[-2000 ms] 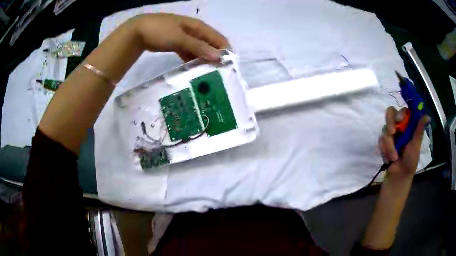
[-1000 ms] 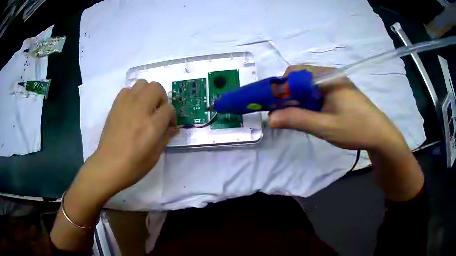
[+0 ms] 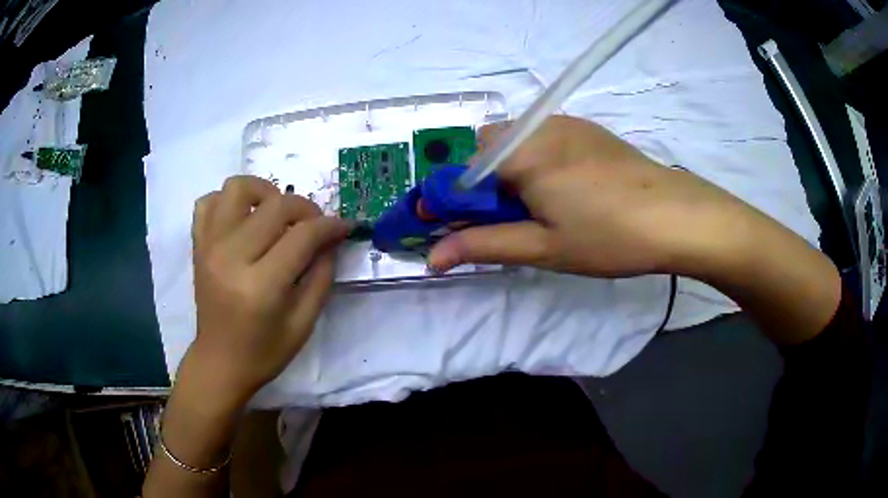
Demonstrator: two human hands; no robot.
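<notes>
The white plastic housing point(image 3: 292, 146) lies on white cloth. In it are the main circuit board point(image 3: 374, 180) and the round-spot circuit board point(image 3: 444, 146), partly covered by my right hand. My right hand point(image 3: 584, 199) holds the blue hot glue gun point(image 3: 424, 216), its nozzle end low by the main board's lower edge. A translucent glue stick point(image 3: 565, 88) rises from its rear. My left hand point(image 3: 268, 258) is over the housing's lower left, fingertips pinched near the nozzle; whether they hold a wire is hidden.
White cloth point(image 3: 448, 336) lies under the housing. Two small boards lie on another cloth at left, one green point(image 3: 60, 160), one pale point(image 3: 83, 78). A long white strip point(image 3: 803, 117) lies at right. The gun's black cord point(image 3: 672, 292) hangs toward the front edge.
The housing was first tilted in my left hand and now lies flat. My right hand has brought the glue gun from the far right over the boards, its nozzle now lower and nearer my left fingertips.
</notes>
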